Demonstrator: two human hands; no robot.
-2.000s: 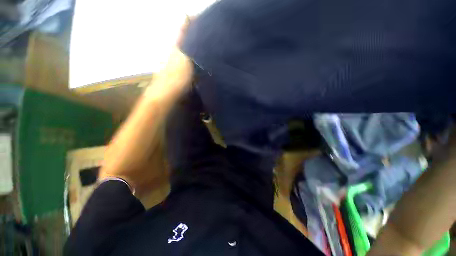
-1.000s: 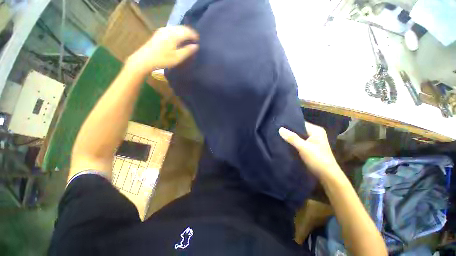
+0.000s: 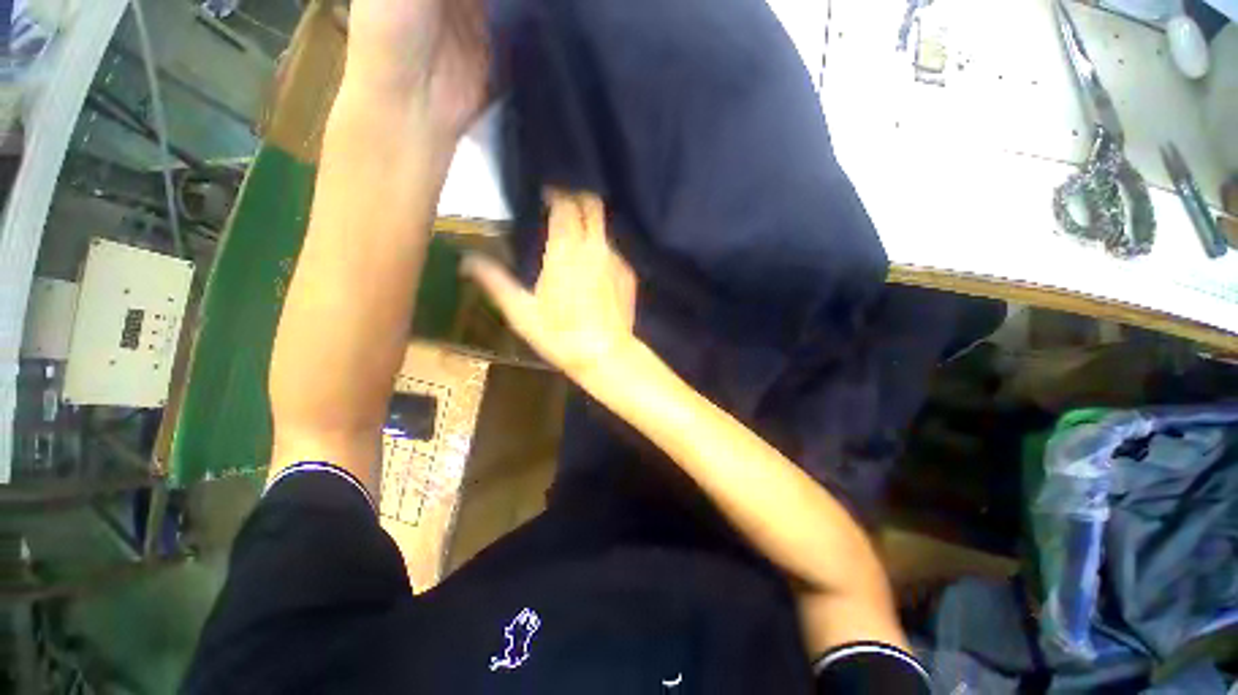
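Observation:
A dark navy garment piece (image 3: 706, 177) lies over the white table's front edge and hangs down towards my lap. My left hand (image 3: 441, 54) is at its upper left edge, cut off by the top of the picture; its fingertips are not clear. My right hand (image 3: 577, 292) lies on the left part of the cloth, with its thumb spread out to the left and its fingers pointing up, slightly blurred. I see no grip on the cloth by the right hand.
Shears with wrapped handles (image 3: 1104, 204) and dark snips (image 3: 1192, 201) lie on the white table (image 3: 950, 190) at right. A lined bin (image 3: 1073, 543) holds blue-grey cloth at lower right. A cardboard box (image 3: 455, 530) bears a dark phone (image 3: 410, 416). A control box (image 3: 129, 323) stands at left.
My right hand has moved left across the cloth from its right side. My left hand has moved up along the left edge. The view has shifted, and the shears sit farther right.

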